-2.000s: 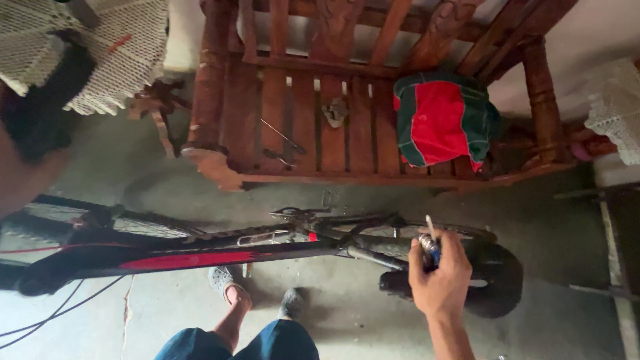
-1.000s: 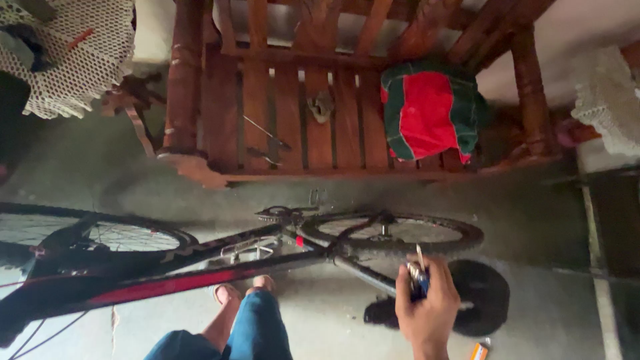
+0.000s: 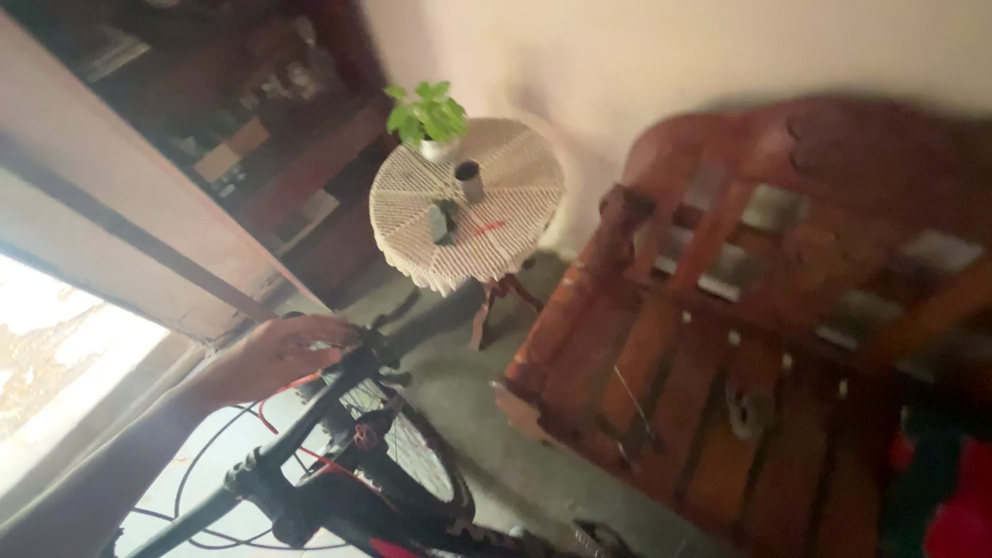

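Observation:
My left hand (image 3: 283, 358) reaches in from the lower left, its fingers around the far end of the handlebar (image 3: 314, 411) of a black and red bicycle. The exact finger placement is blurred. Beyond the handlebar, the front wheel (image 3: 425, 449) points away over the floor. Dark and red cables loop beneath my forearm. The bicycle's red-marked frame (image 3: 391, 547) runs off the bottom edge. My right hand is out of view.
A brown wooden bench (image 3: 620, 341) on the right holds a thin metal tool (image 3: 635, 394), a small greyish object (image 3: 748, 411) and red and green cloth (image 3: 961, 496). A round table with a crocheted cover (image 3: 527, 186) bears a potted plant (image 3: 428, 116) and a cup (image 3: 468, 182).
The view has swung far toward the handlebar and round table. My left hand has come into view at the handlebar. My right hand, earlier holding a small tool near the rear wheel, has left view.

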